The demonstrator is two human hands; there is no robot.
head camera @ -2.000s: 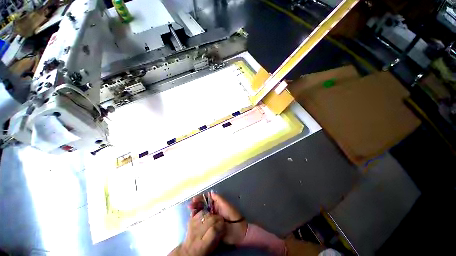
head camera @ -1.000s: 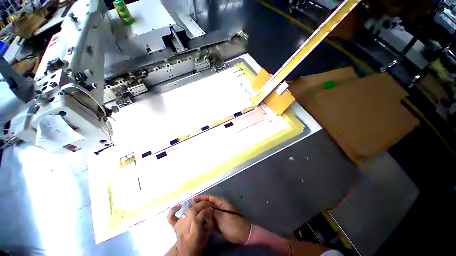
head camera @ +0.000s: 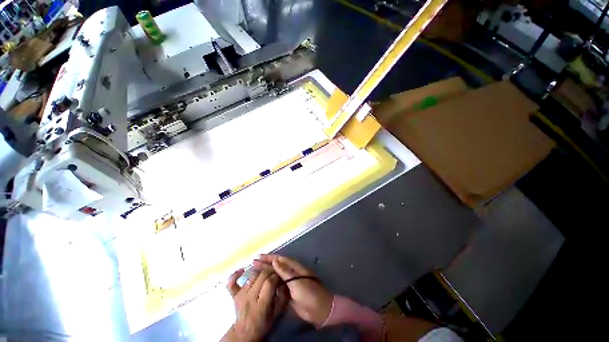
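My left hand (head camera: 254,299) and my right hand (head camera: 304,288) are together at the front edge of the white sewing template (head camera: 267,220). A small pale bluish item (head camera: 248,276) shows between my left thumb and fingers; what it is cannot be told. My right fingers meet the left ones, and what they hold is hidden. The template lies flat with no panel on it. Its narrow hinged strip (head camera: 394,60) stands up at the right, above the yellow hinge flap (head camera: 362,131).
The white sewing machine head (head camera: 80,163) is at left. The clamp carriage (head camera: 200,100) runs behind the template. Brown panels (head camera: 481,143) lie at right with a green item (head camera: 426,103). A green thread cone (head camera: 150,28) stands at the back.
The hands have closed together more, and a metallic item seen between the fingers two seconds ago no longer shows. The pale item came into view. The whole view has shifted slightly.
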